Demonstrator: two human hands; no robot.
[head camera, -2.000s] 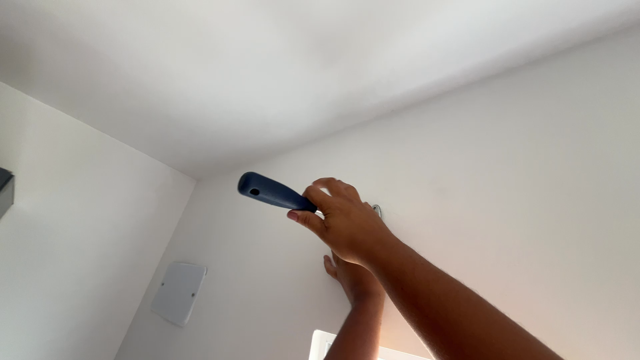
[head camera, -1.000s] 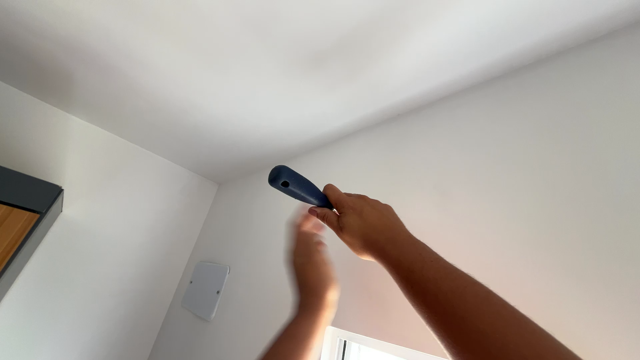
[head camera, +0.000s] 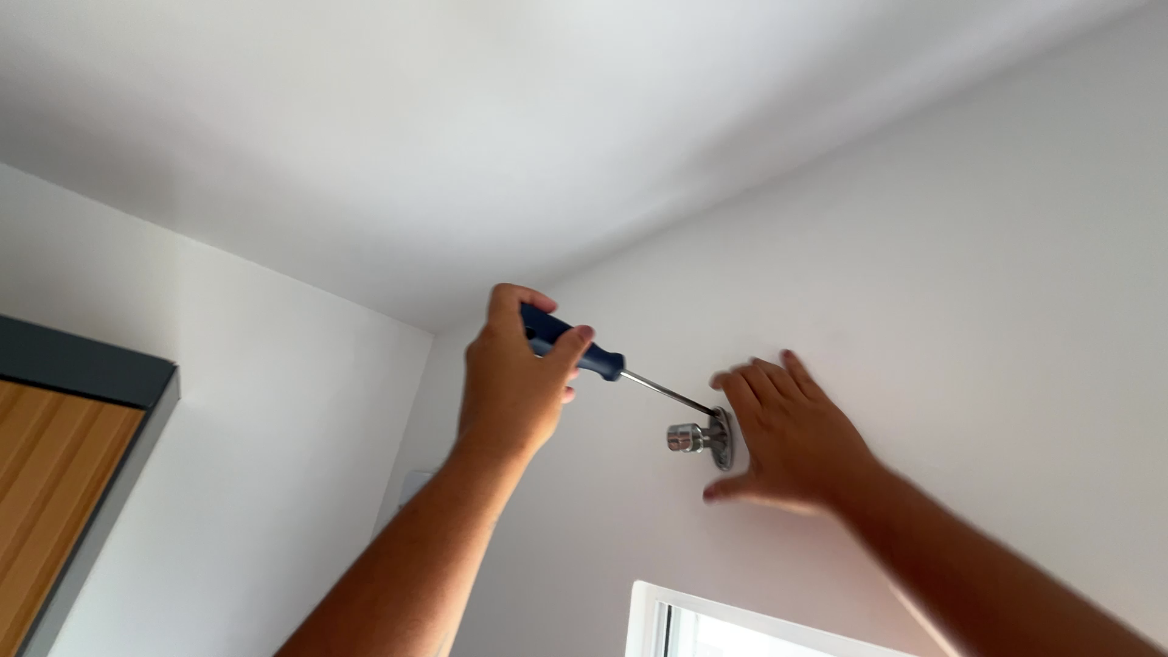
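Observation:
My left hand (head camera: 516, 374) grips the blue handle of a screwdriver (head camera: 598, 358). The metal shaft slants down to the right, and its tip meets the upper part of a round metal wall bracket (head camera: 722, 440). A short chrome cylindrical end (head camera: 684, 438) juts out from the bracket toward the left. Against the wall just right of the bracket, my right hand (head camera: 789, 429) is spread, thumb below and fingers above, holding nothing. Whether its fingertips touch the bracket cannot be told.
Below the bracket is a white-framed window (head camera: 650, 616). A dark-framed cabinet with wood slats (head camera: 59, 484) stands at the left. A pale cover plate (head camera: 415, 484) on the wall is partly behind my left forearm. The ceiling (head camera: 365, 137) slopes above.
My right hand, earlier on the screwdriver handle, has let go and moved right to the wall beside the bracket. My left hand now holds the handle. The bracket has come into plain sight.

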